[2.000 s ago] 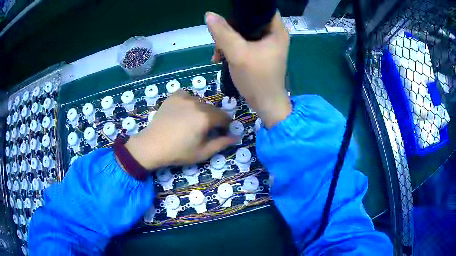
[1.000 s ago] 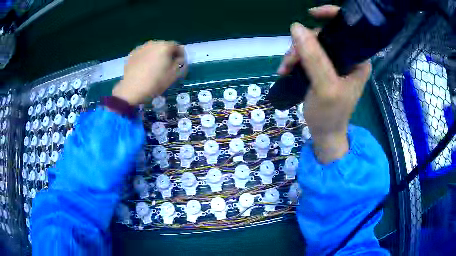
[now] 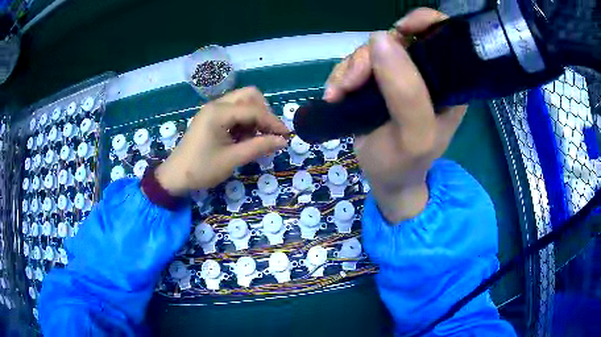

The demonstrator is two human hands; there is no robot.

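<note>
My right hand (image 3: 408, 112) grips the black electric screwdriver (image 3: 461, 62), tilted with its dark tip pointing left and down over the back rows of the tray. My left hand (image 3: 227, 141) is beside the tip, thumb and forefinger pinched together; a tiny bit shows at the fingertips, too small to name surely. Below both hands lies the clear tray (image 3: 230, 301) with rows of motor units with white round caps (image 3: 273, 224). Thin yellow, red and dark lead wires (image 3: 263, 250) run between the rows. My left hand hides some units.
The screw cup (image 3: 211, 71) stands at the pale rail (image 3: 283, 52) behind the tray. Another tray of units (image 3: 59, 178) is at left. A wire mesh rack (image 3: 527, 197) and a blue bin with white contents (image 3: 550, 151) are at right. The screwdriver cable (image 3: 501, 273) crosses my right sleeve.
My left hand has moved from the cup area toward me and right, to the screwdriver tip, uncovering the cup. The screwdriver has swung flatter and its tip has moved left.
</note>
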